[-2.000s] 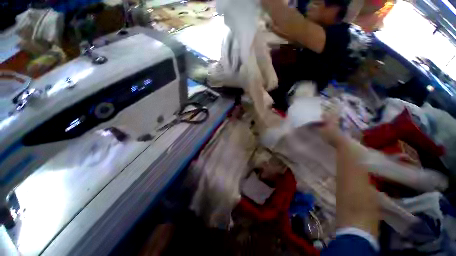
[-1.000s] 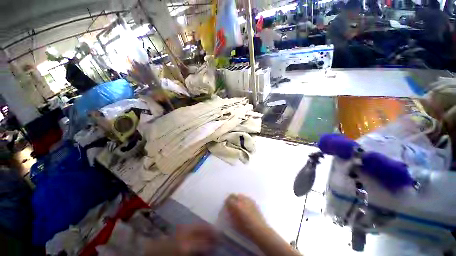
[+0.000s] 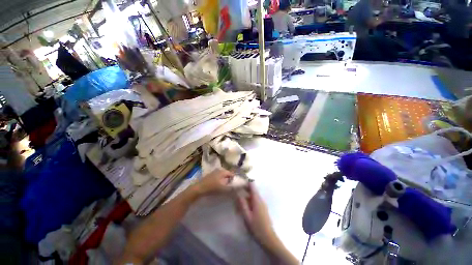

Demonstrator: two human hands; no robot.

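Observation:
My left hand and my right hand are close together over the white table, left of the sewing machine. Both pinch the edge of a cream cloth piece. The cloth runs up from my fingers towards the stack and has a small dark mark. The stack of cream cut panels lies just beyond and left of my hands. The white machine head is at the lower right, with a purple fuzzy roll on top and a dark grey teardrop-shaped part at its left.
A yellow and black round-centred object lies left of the stack. Blue bags and red-edged scraps are at the lower left. A white plastic bag is behind the machine. Another sewing machine and people are farther back.
My view has swung from the right side of the machine to its left. My hands, apart one second ago, have come together at the stack's near edge and taken hold of cream cloth.

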